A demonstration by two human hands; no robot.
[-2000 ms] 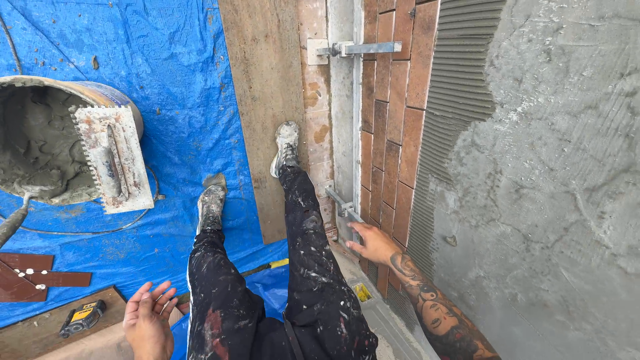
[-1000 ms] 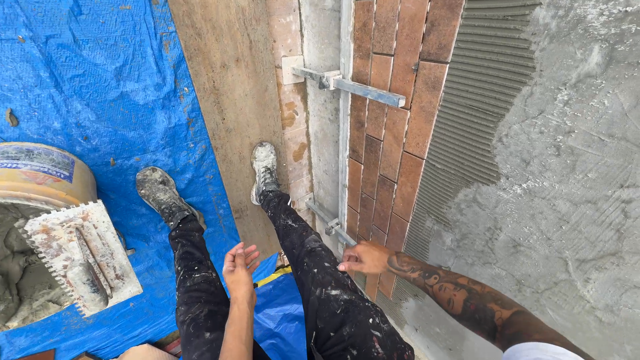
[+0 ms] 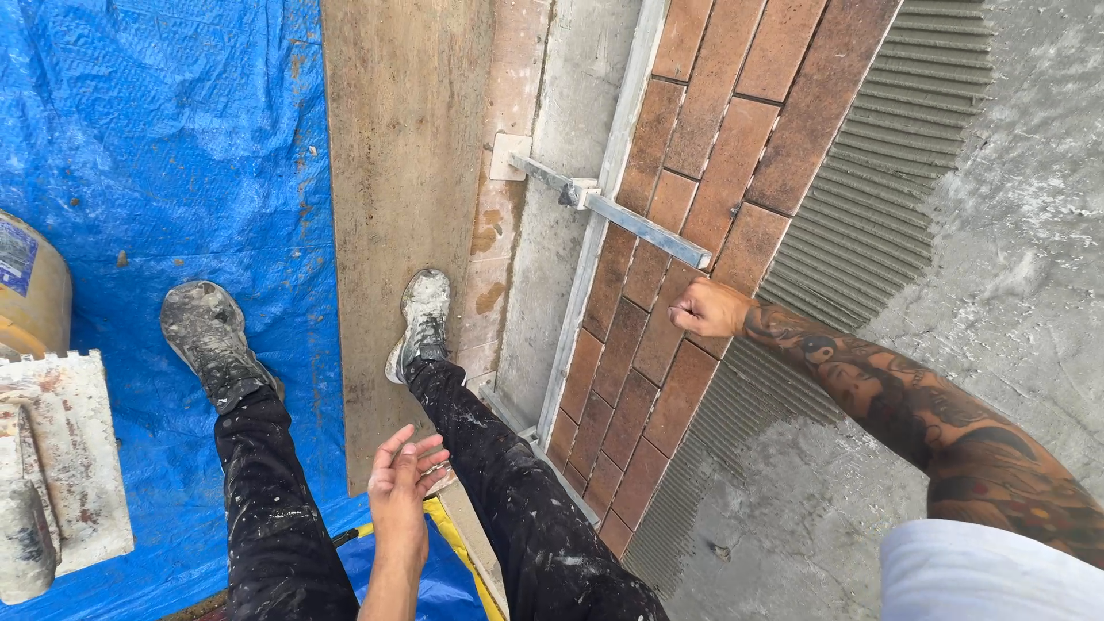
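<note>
My left hand (image 3: 405, 470) is raised over my trouser leg, palm up with its fingers apart and nothing in it. My right hand (image 3: 709, 308), its fingers curled in, is at the reddish-brown brick tiles (image 3: 716, 207); whether it presses on them is not clear. Just above that hand is the free end of a metal clamp bar (image 3: 649, 228). The clamp spans a long metal straightedge (image 3: 595, 233) along the tiles' edge. Combed grey adhesive (image 3: 871, 164) borders the tiles on the right, with tile rows on the wall beside it.
A notched trowel (image 3: 82, 457) lies by a bucket (image 3: 34, 285) at the left. Blue tarpaulin (image 3: 198, 129) covers the ground beside a wooden board (image 3: 405, 155), where one of my shoes stands. Rough grey render (image 3: 1018, 285) extends to the right. A blue and yellow bag-like item is below my left hand.
My right hand has moved from beside the lower clamp to the tiles near the upper clamp's bar end. The view has shifted along the wall.
</note>
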